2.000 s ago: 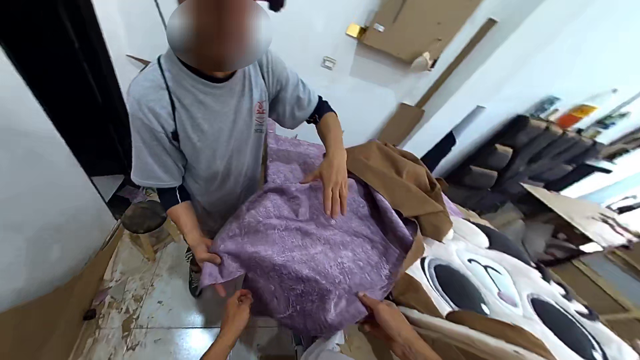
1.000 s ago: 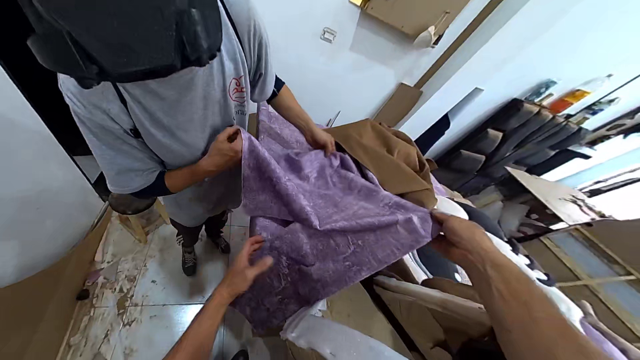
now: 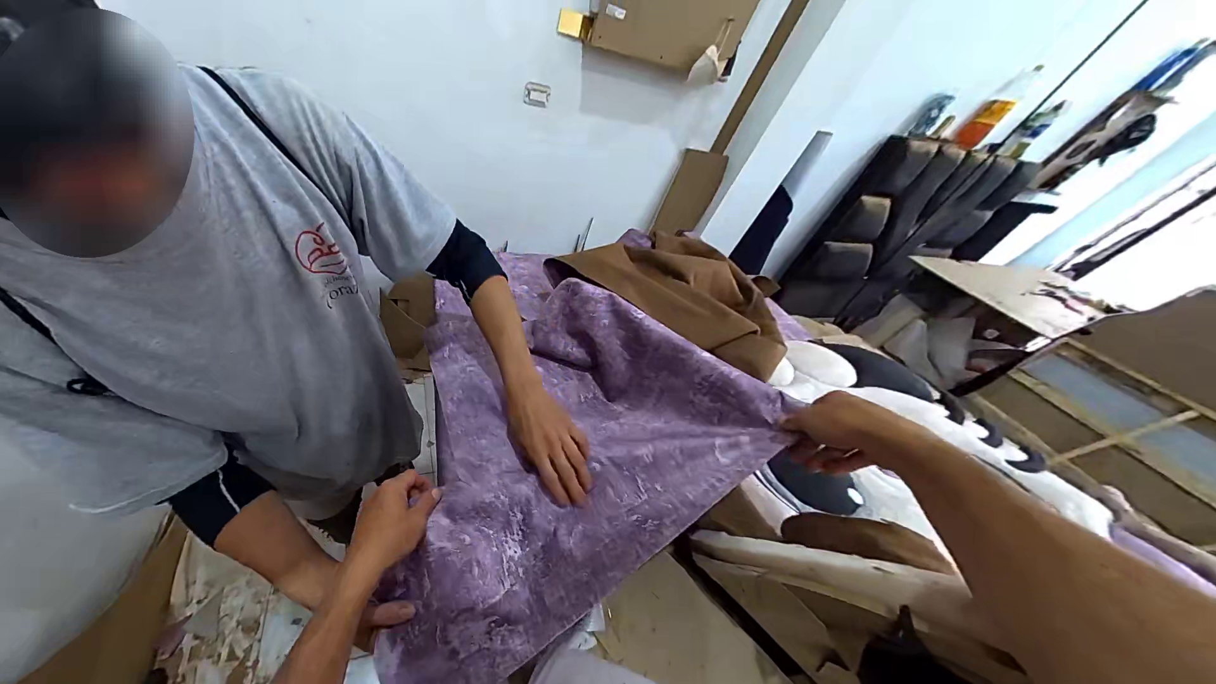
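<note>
A mottled purple fabric point(image 3: 589, 446) is spread over a surface whose top it hides. My right hand point(image 3: 831, 432) pinches the fabric's right corner and pulls folds toward it. My left hand point(image 3: 394, 518) is at the fabric's left edge, fingers curled, thumb by the cloth; whether it grips is unclear. Across from me a co-worker in a grey T-shirt rests one hand point(image 3: 551, 442) flat on the middle of the fabric. The co-worker's other hand point(image 3: 388, 616) is at the lower left edge, partly behind my left forearm. Brown fabric point(image 3: 679, 294) lies bunched at the back.
A printed plush-like item point(image 3: 898, 475) with large cartoon eyes lies at the right, beside a wooden frame point(image 3: 826, 570). Dark padded cushions point(image 3: 855, 233) with bottles on top stand at the back right. Scraps point(image 3: 223, 608) litter the floor at lower left.
The fabric, raised and folded a second ago, now lies flatter. The co-worker's hand has moved from its raised edge, and one hand now presses on the middle. The view is closer to the co-worker.
</note>
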